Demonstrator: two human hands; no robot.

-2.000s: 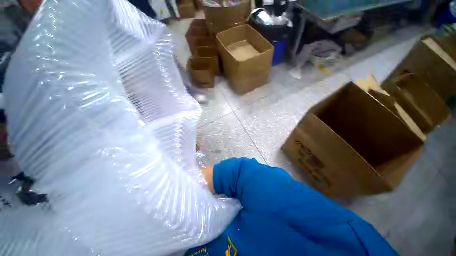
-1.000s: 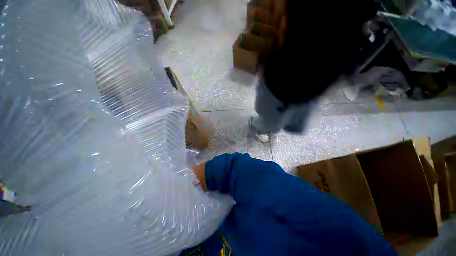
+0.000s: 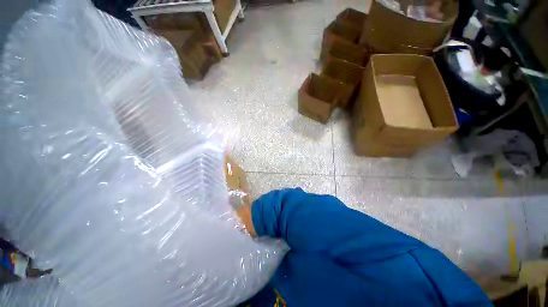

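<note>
A large heap of shiny, ribbed air-column bags (image 3: 114,198) fills the left half of the head view, against my body. My right arm, in a blue sleeve, reaches across from the lower right to the heap's right side. Only the wrist and a little of my right hand (image 3: 245,219) show; the fingers are hidden behind the plastic, so their grip does not show. My left hand is not in view.
An open carton (image 3: 366,132) stands on the speckled floor at upper right, with several small empty cartons (image 3: 316,99) beside it. A white-framed table (image 3: 214,27) stands at the top. A black bin (image 3: 471,75) is at right. Another carton edge (image 3: 533,277) shows at lower right.
The view has swung rightward and back over the floor. The dark figure that crossed a second ago is gone. The large open carton at right has mostly left the view. The arm still lies against the bags.
</note>
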